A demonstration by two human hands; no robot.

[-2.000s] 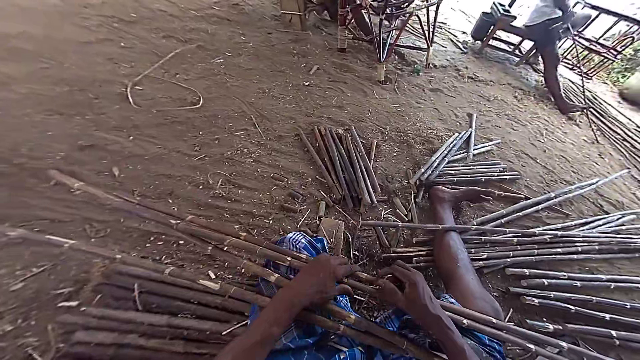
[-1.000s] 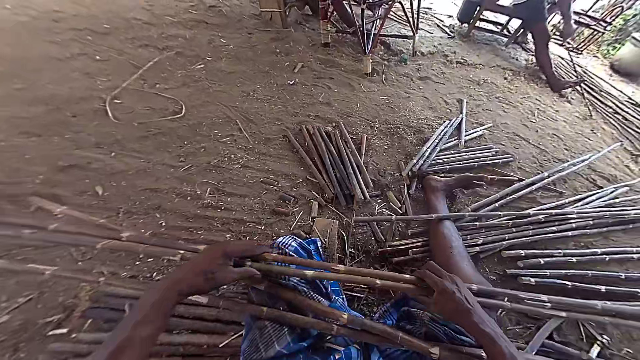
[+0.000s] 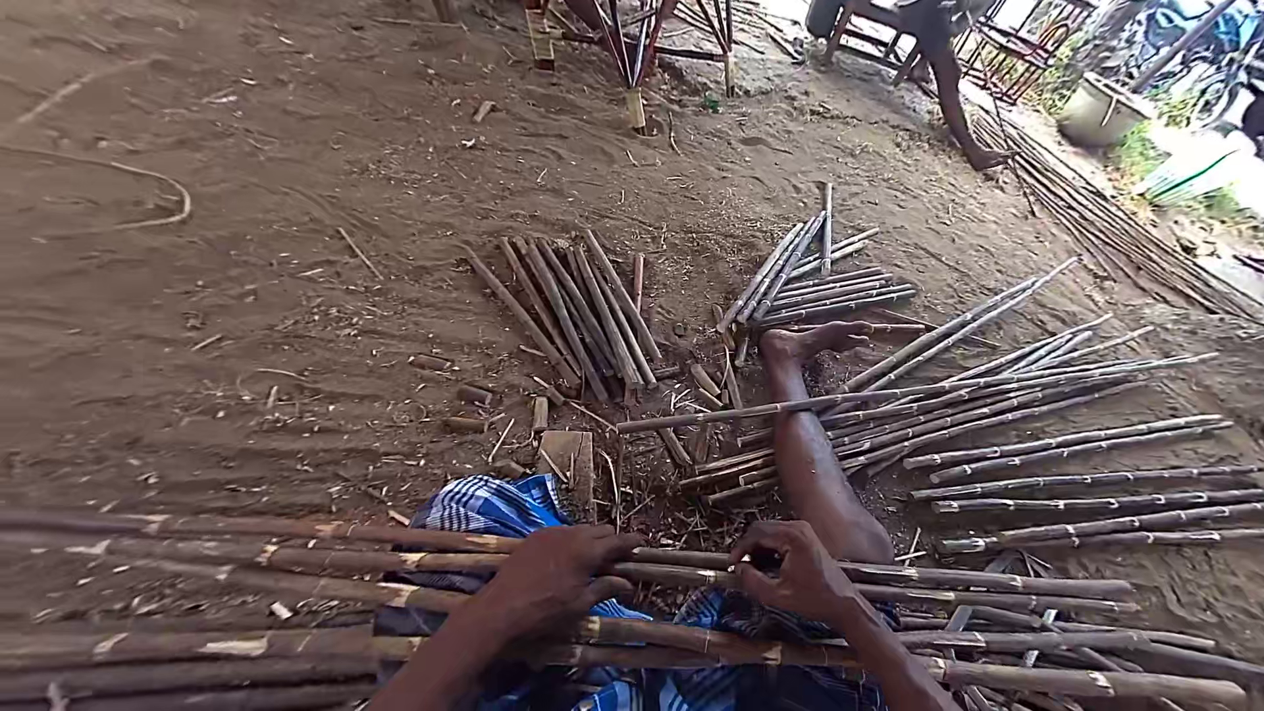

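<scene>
Long brown cane poles [image 3: 326,558] lie across the wearer's lap over a blue checked cloth [image 3: 484,502]. My left hand [image 3: 563,583] rests over two of these poles near the middle, fingers curled around them. To its right my right hand [image 3: 790,568] touches the same poles, thumb and forefinger bent together at the upper one. More thick poles [image 3: 148,647] lie below, nearer the body. A single thin cane [image 3: 721,413] crosses over the bare shin. The undersides of both hands are hidden.
Short cut canes [image 3: 573,306] lie in a pile ahead, with another pile [image 3: 839,286] beside the foot. Longer canes [image 3: 1086,494] spread at the right. A wooden block [image 3: 568,464] stands before the cloth. Cane furniture frames [image 3: 632,59] and another person's leg [image 3: 948,89] are farther back.
My left hand, farther left along the poles one second ago, is now closer to my right hand. The poles under the hands have shifted, and two now lie side by side there.
</scene>
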